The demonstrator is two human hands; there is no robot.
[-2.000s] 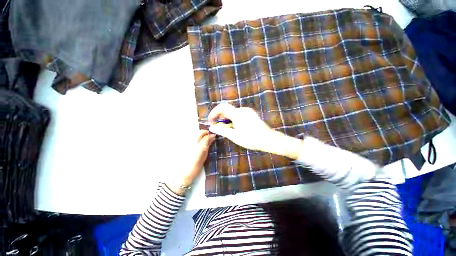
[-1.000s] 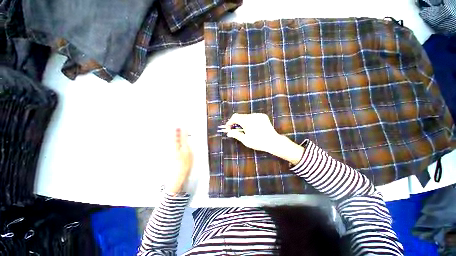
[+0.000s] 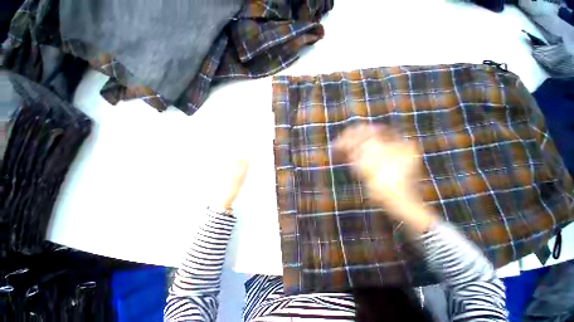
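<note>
The plaid skirt [image 3: 440, 138], brown-orange and dark check with pale lines, lies flat on the white table [image 3: 157, 170], its straight banded edge to the left. Thin black loops show at its top right and lower right. My right hand [image 3: 381, 160] is over the middle of the skirt, strongly blurred; whether it holds anything cannot be seen. My left hand [image 3: 236, 183] is on or just above the white table, left of the skirt's edge and apart from it, seen edge-on with nothing visible in it.
A loose heap of grey and plaid skirts [image 3: 151, 47] lies at the back left. Stacked dark garments [image 3: 38, 157] are at the far left. Navy cloth [image 3: 557, 113] and grey garments are at the right. Blue covers [image 3: 138, 292] and dark garments show below the table edge.
My right hand has moved right, off the skirt's left edge area to over its middle. My left hand has left the skirt's edge. The skirt's near edge now reaches over the table's front edge.
</note>
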